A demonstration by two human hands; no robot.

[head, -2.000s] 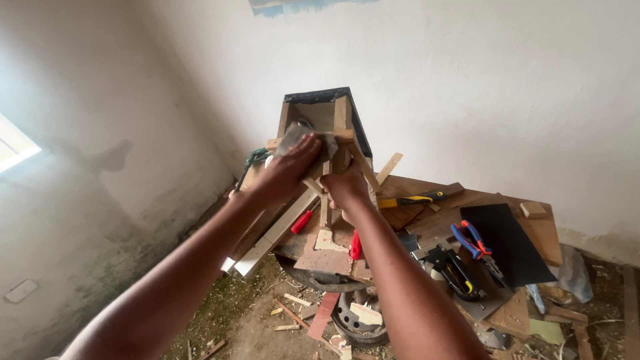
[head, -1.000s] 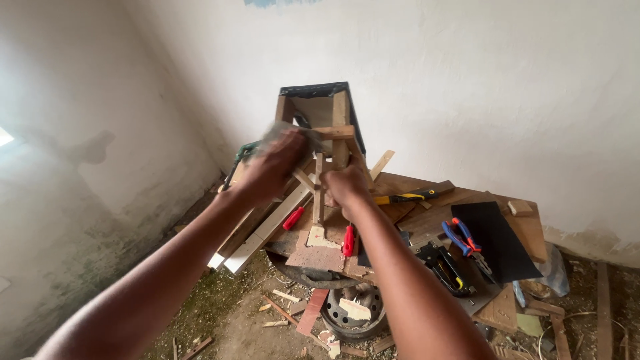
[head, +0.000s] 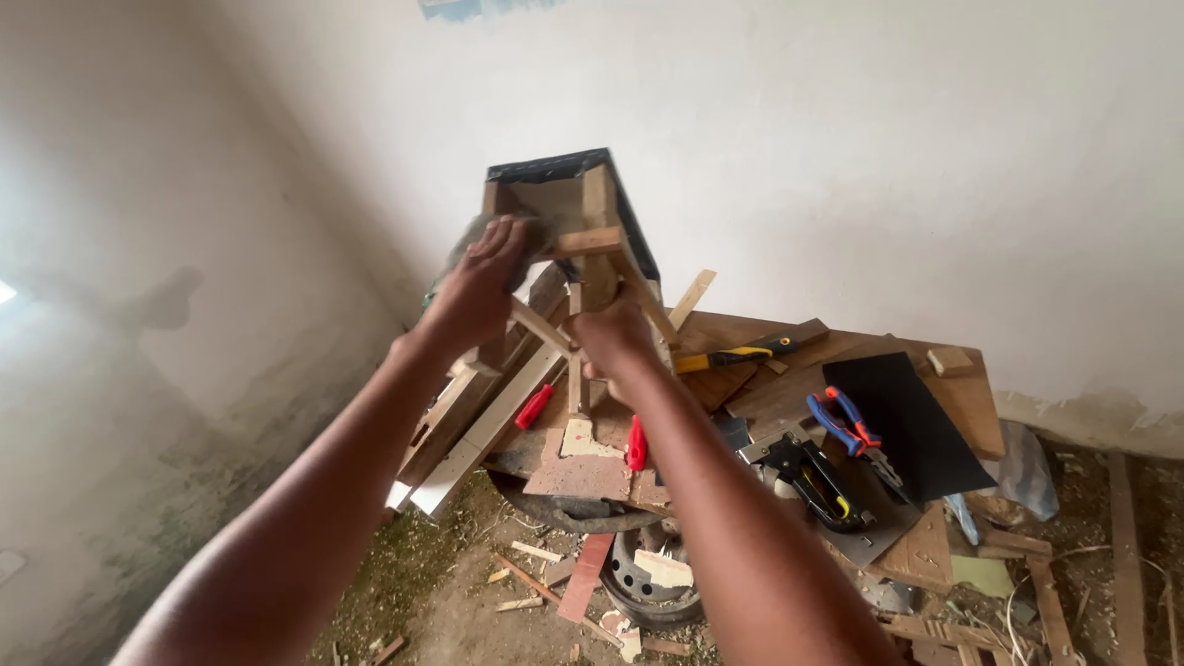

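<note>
A wooden frame with black covering along its top and right side stands upright at the middle of the worktop. My left hand lies over a blurred grey-green piece, seemingly sandpaper or cloth, at the frame's left side; its kind cannot be told. My right hand is closed around a wooden part of the frame, low on its right side, just behind a thin upright stick. A slanting wooden strip runs between the two hands. My right fingers are partly hidden behind the hand.
Right on the worktop lie a hammer or similar yellow-and-black handle, red-and-blue pliers, a staple gun and a black sheet. Red-handled tools lie nearer. A wheel rim and wood scraps are below.
My left hand, over the frame's crosspiece two seconds ago, has moved left to the frame's left side with the grey piece. My right hand stays low on the frame.
</note>
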